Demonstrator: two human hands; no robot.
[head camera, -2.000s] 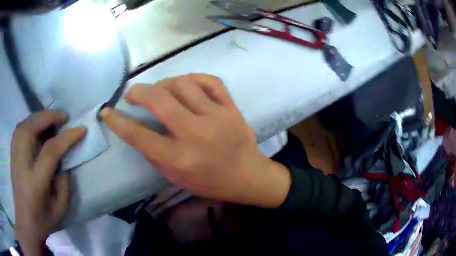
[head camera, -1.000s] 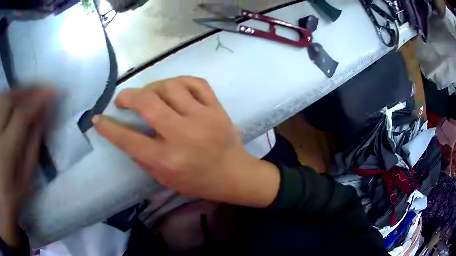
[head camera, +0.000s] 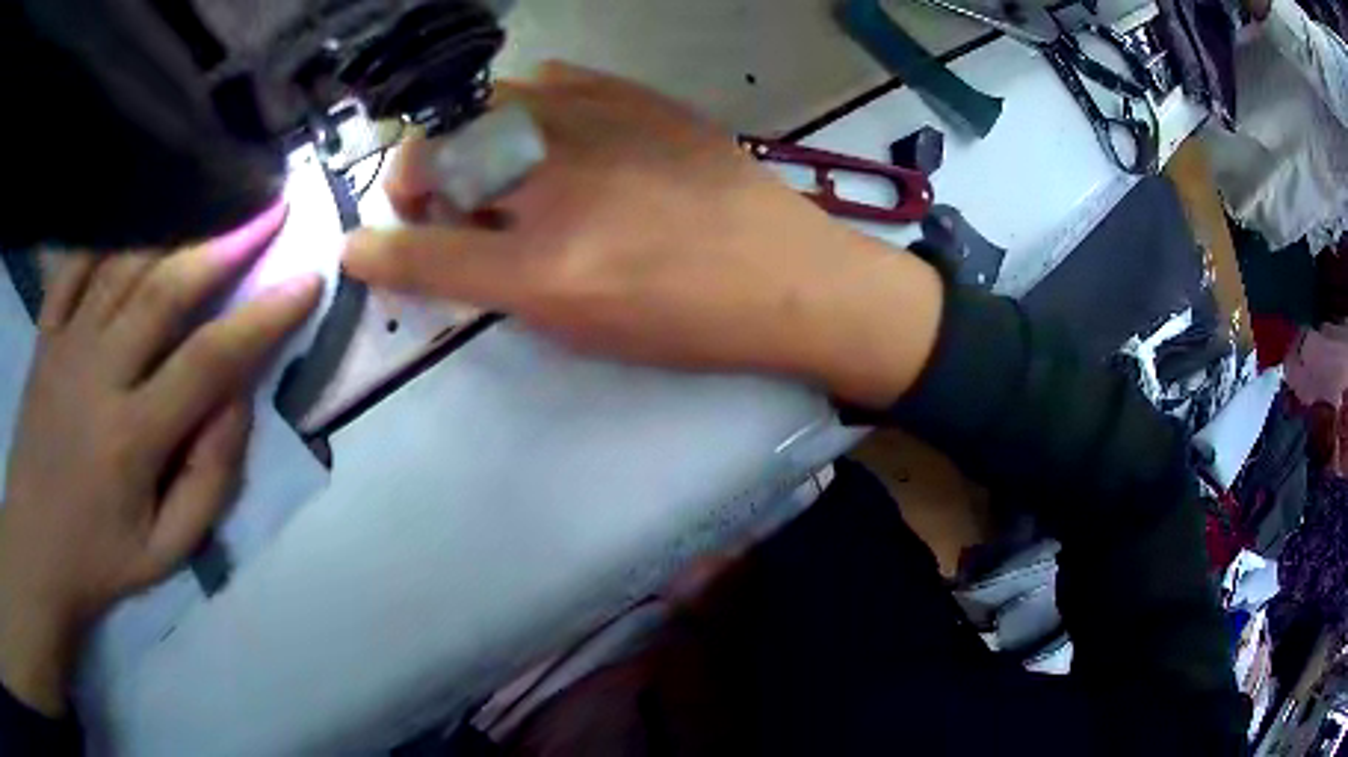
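Observation:
A pale cloth piece (head camera: 274, 470) with narrow dark strips along its edges lies on the white table at the left. The dark strip (head camera: 328, 337) on its right edge runs up to the lit needle area (head camera: 343, 141). My left hand (head camera: 141, 414) lies flat on the pale piece, fingertips close to the needle area. My right hand (head camera: 636, 222) is right of the needle, its fingertip at the dark strip. A grey-white block (head camera: 488, 155) shows in front of its fingers. Whether the right fingers pinch cloth is hidden.
The dark machine head (head camera: 178, 104) fills the upper left. Red thread snips (head camera: 850, 181), partly behind my right hand, dark scraps (head camera: 961, 249), a green-grey strip (head camera: 924, 67) and black-handled shears (head camera: 1109, 104) lie on the table. Grey and white cloth bundles (head camera: 1183, 370) are at the right.
The machine head has come into view at upper left. My right hand has moved up beside the needle. My left hand has settled on the pale piece, which lies lower in view.

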